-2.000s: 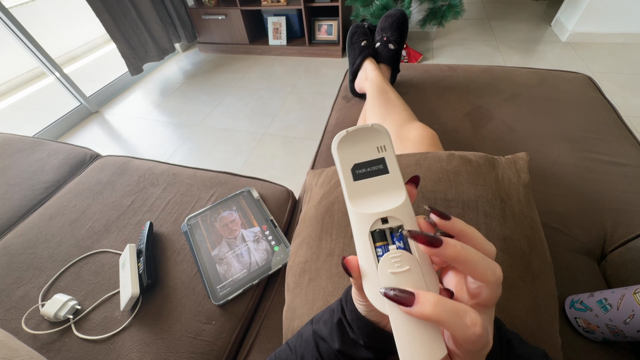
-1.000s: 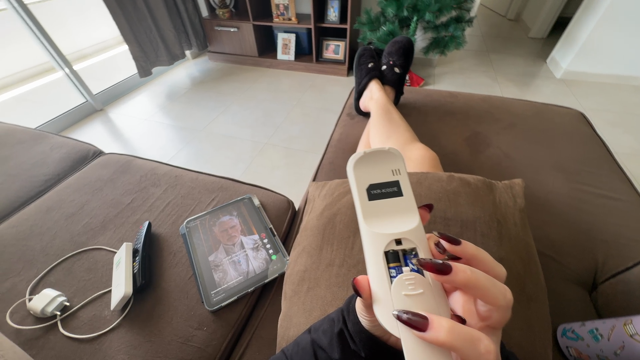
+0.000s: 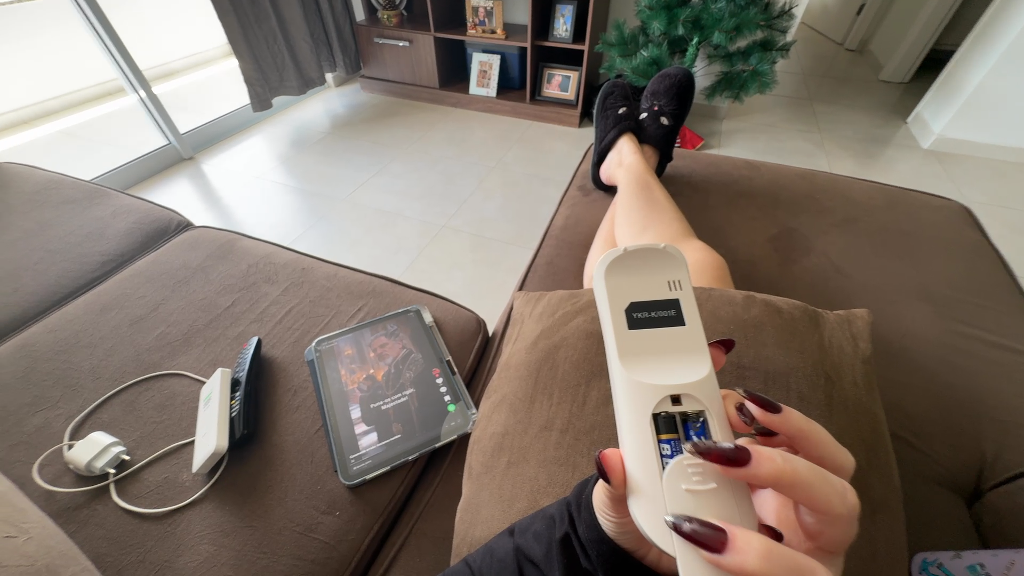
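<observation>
A white air-conditioner remote control (image 3: 652, 344) is held back side up over a brown cushion (image 3: 536, 448). My left hand (image 3: 620, 500) is wrapped round it from below, its thumb at the left edge and a fingertip showing at the right. My right hand (image 3: 800, 496) comes from the right, with dark red nails on the battery cover (image 3: 698, 484). That cover sits slid down, partly off the battery bay, and its lower end hangs past the remote's body. Two blue and black batteries (image 3: 680, 432) show in the bay.
On the sofa (image 3: 264, 304) at left lie a tablet (image 3: 392, 392) with its screen lit, a black remote (image 3: 246, 388), a white device (image 3: 212, 420) and a charger plug (image 3: 98, 454) with its cable. Beyond the cushion are crossed legs in black slippers (image 3: 668, 112).
The picture on the tablet screen has changed. Both hands keep their hold on the white remote, and the battery bay stays partly uncovered.
</observation>
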